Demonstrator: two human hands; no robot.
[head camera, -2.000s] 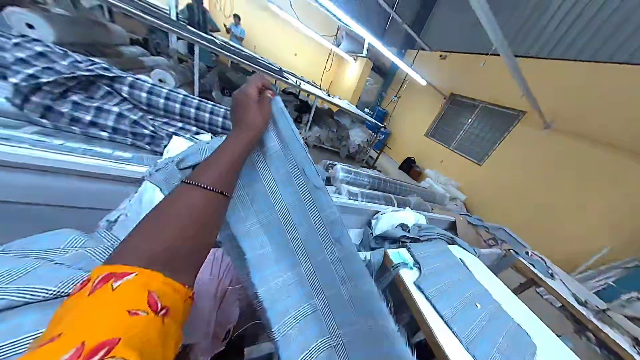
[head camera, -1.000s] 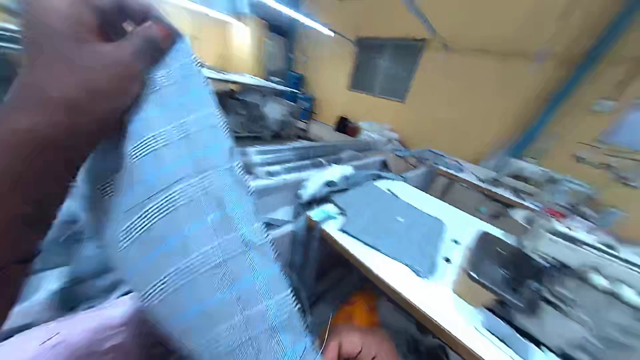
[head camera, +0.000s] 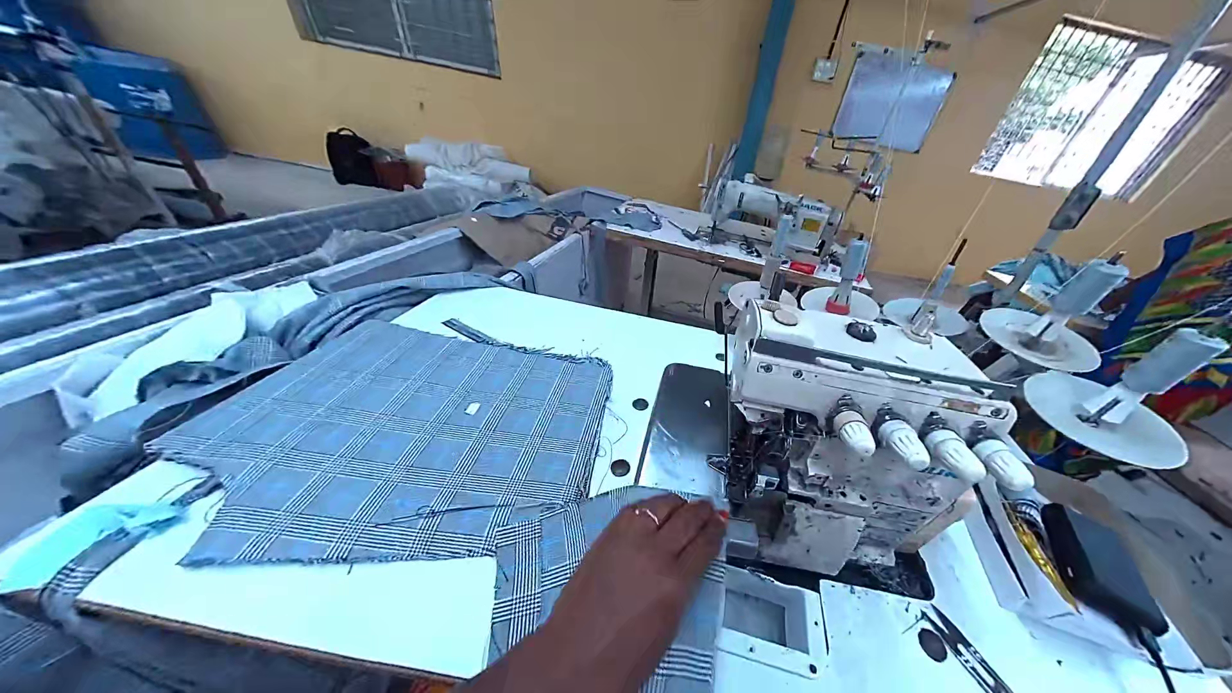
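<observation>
My left hand (head camera: 650, 568), a ring on one finger, reaches in from the bottom with its fingers together on the upper edge of a grey-blue plaid cloth piece (head camera: 520, 587). Its fingertips are just in front of the needle area of a white overlock sewing machine (head camera: 866, 385). The thumb is mostly hidden. Left of the machine, plaid cloth panels (head camera: 414, 433) lie flat on the white table (head camera: 308, 616), with a small white tag and loose threads on top. My right hand is not in view.
Thread cones on round holders (head camera: 1107, 414) stand behind the machine. Tweezers (head camera: 962, 650) and a dark device (head camera: 1102, 568) lie to the right. A cloth-filled trough (head camera: 385, 260) borders the table's left side. Another sewing machine (head camera: 775, 212) stands farther back.
The view has swung right and down to the overlock machine. My left hand, earlier raised with hanging plaid cloth, is now low over the table. The hand seen at the bottom one second ago is out of view.
</observation>
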